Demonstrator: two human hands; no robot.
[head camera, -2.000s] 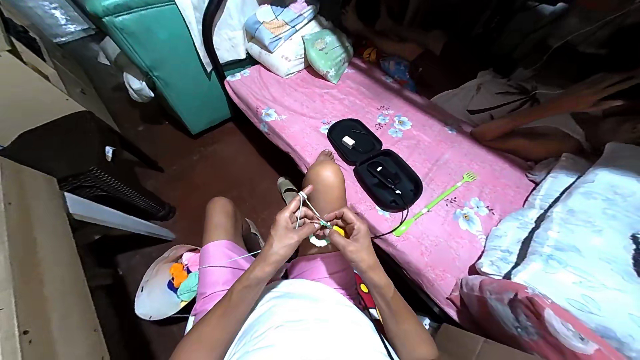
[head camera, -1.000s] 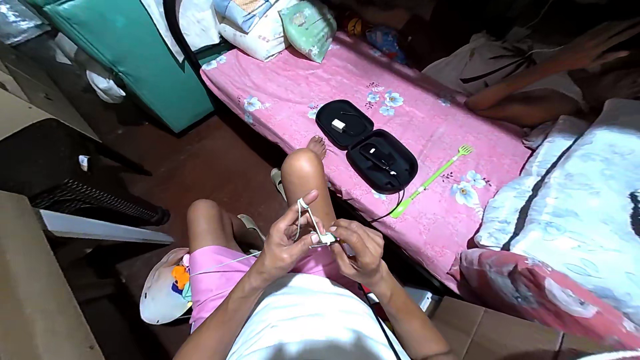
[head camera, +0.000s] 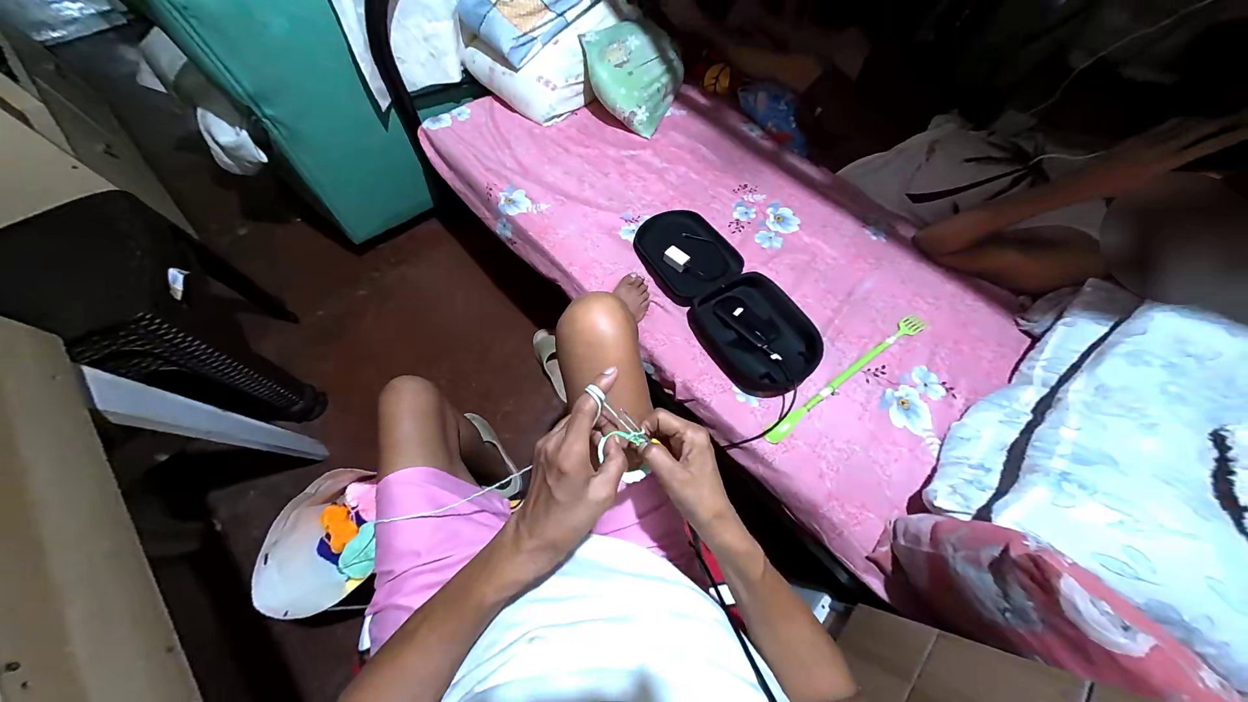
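Observation:
My left hand (head camera: 573, 468) has pale yarn (head camera: 458, 503) looped round its raised index finger, and its thumb and other fingers pinch a small green and white crochet piece (head camera: 624, 441). The yarn runs left from the hand across my pink shorts toward a white container (head camera: 292, 556) with balls of colored yarn (head camera: 339, 528). My right hand (head camera: 684, 460) meets the left above my lap. Its fingers close on a small tool with a yellow part, perhaps a crochet hook, at the edge of the piece; most of the tool is hidden.
On the pink floral bed (head camera: 838, 263) lie an open black zip case (head camera: 756, 336) with a cable and a green plastic back scratcher (head camera: 848, 378). Pillows (head camera: 634, 78) are at its far end. Another person's arm (head camera: 1024, 219) rests at the right. A black chair (head camera: 117, 283) stands left.
The fingers of both hands have shifted around the crochet piece, whose green loop now shows between them. The yarn still passes over my left index finger.

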